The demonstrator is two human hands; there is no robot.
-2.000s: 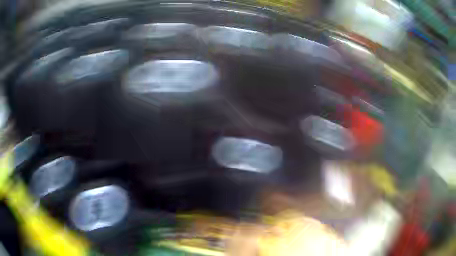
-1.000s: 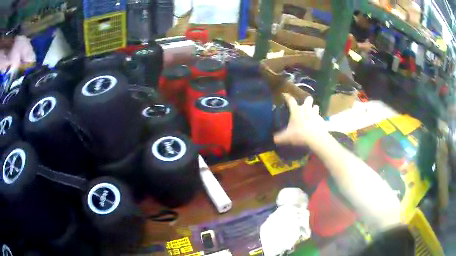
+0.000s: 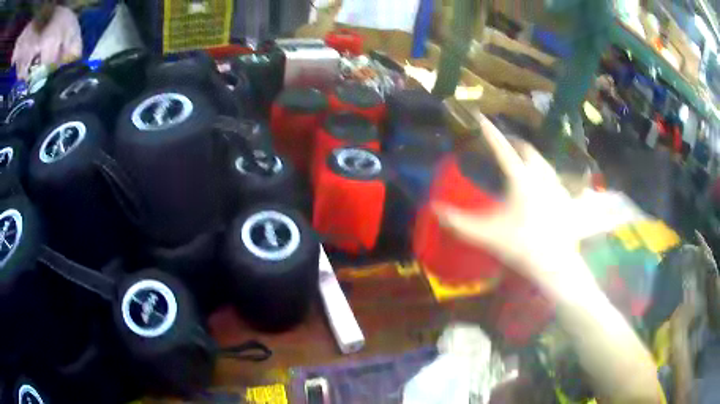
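Observation:
My bare right hand (image 3: pixel 513 209) reaches in from the lower right, blurred. Its thumb lies across the front of a red speaker (image 3: pixel 450 241) and its fingers spread over the top and far side. This speaker is blurred like the hand. Another red speaker (image 3: pixel 351 207) with a white-ringed black end stands upright to its left, with more red ones behind. Dark blue speakers (image 3: pixel 417 158) stand between and behind them. I do not see my left hand. A white bunched cloth thing (image 3: pixel 454 367) lies at the bottom; whether it is a glove or a tool is unclear.
Many black speakers (image 3: pixel 170 173) crowd the left and centre. A slim white stick (image 3: pixel 341 308) and a black strap loop (image 3: pixel 246 349) lie on the brown bench. Green posts, cardboard cartons (image 3: pixel 505 106) and a yellow basket (image 3: pixel 197 24) stand behind. A person in pink (image 3: pixel 49 39) is at far left.
My right hand was spread beside the blue speakers; now it is at a red speaker that was not standing there before. The view has shifted slightly.

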